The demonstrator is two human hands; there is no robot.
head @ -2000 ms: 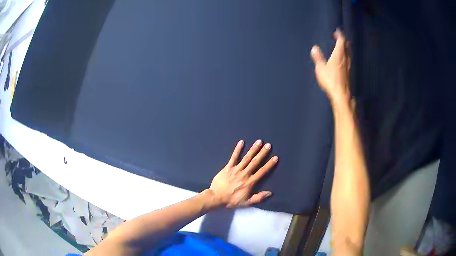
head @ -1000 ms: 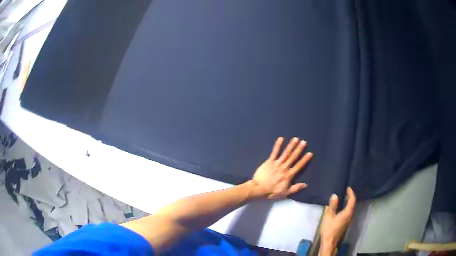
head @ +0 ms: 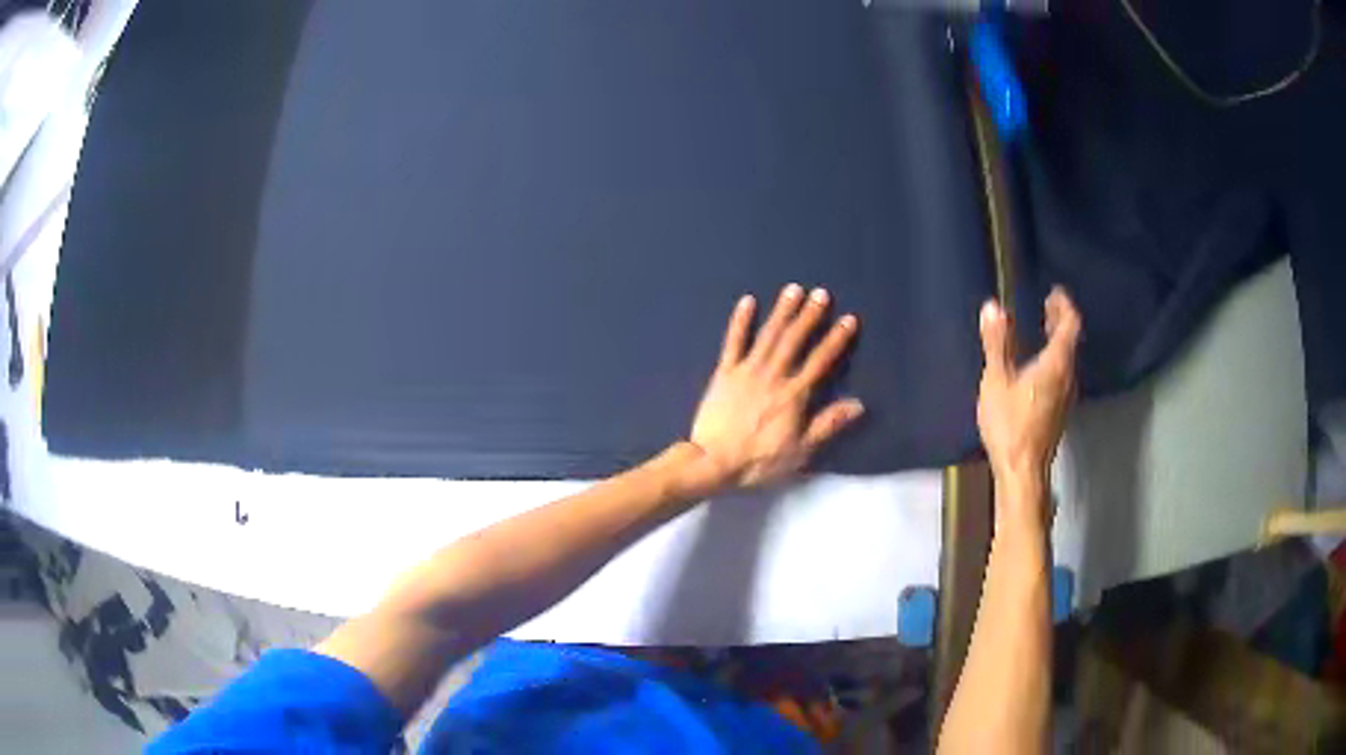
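A dark fabric ply [head: 561, 221] covers most of the table. My left hand [head: 775, 387] lies flat on it with fingers spread, near its front edge. My right hand [head: 1029, 387] is over the rail, thumb and fingers apart, holding nothing that I can see. The brass-coloured rail [head: 967, 546] runs away from me, partly under cloth and my right arm. The blue cutter handle [head: 999, 81] is at the far end of the visible rail, away from both hands. Bunched dark cloth [head: 1129, 280] lies right of the rail.
The white table border [head: 428, 524] runs along the front. Light-blue blocks [head: 918, 615] flank the rail's near end. A thin cord [head: 1233, 98] hangs at the top right. A pale wooden bar [head: 1306, 524] is at the right edge. Scraps [head: 118, 649] lie on the floor at lower left.
My right hand has moved farther up along the rail from its near end. The view has shifted, showing the blue cutter handle and cord. More rail is exposed. My left hand stays flat on the fabric.
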